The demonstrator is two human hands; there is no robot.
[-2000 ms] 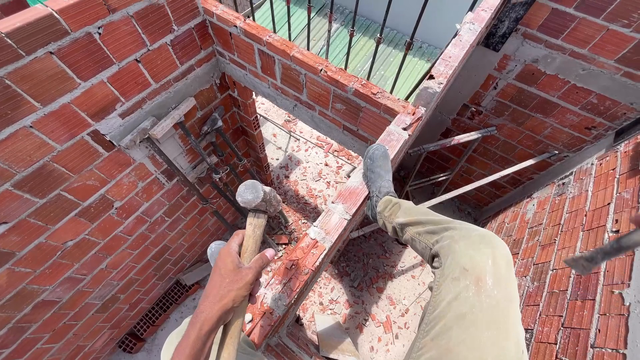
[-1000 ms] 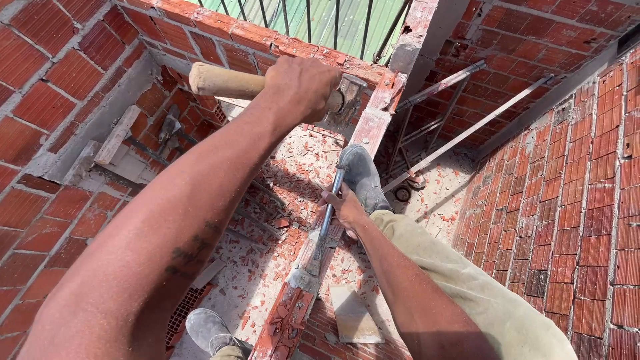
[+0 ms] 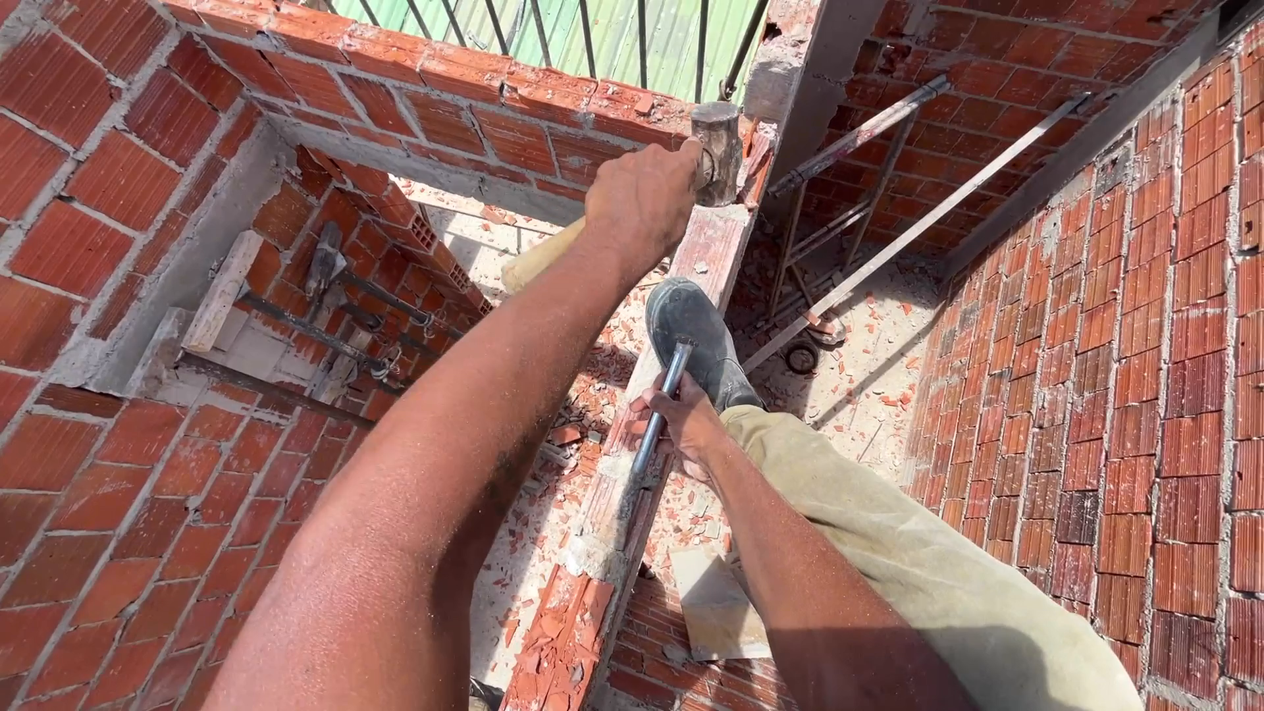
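Observation:
My left hand (image 3: 642,202) grips the wooden handle (image 3: 543,257) of a club hammer, whose metal head (image 3: 715,153) is over the far part of the narrow brick wall top (image 3: 706,247). My right hand (image 3: 683,420) holds a steel chisel (image 3: 662,410) slanting along the wall, its upper end over my boot and its lower end toward a mortar patch (image 3: 592,555). The dark boot (image 3: 691,331) rests on the wall top, close beyond my right hand. Broken red brick (image 3: 558,632) covers the near part of the wall. The chisel's tip is hard to make out.
Brick walls (image 3: 89,247) rise at left and right. Rubble lies on the floor (image 3: 859,395) below on both sides. Long bars (image 3: 948,197) lean at the right; a plank (image 3: 222,291) and metal rods (image 3: 316,331) are at the left. Vertical bars (image 3: 642,44) stand beyond the far wall.
Two seconds ago the hammer was low at the left and my right hand was out of view. Now the hammer is over the wall's far part and my right hand holds the chisel.

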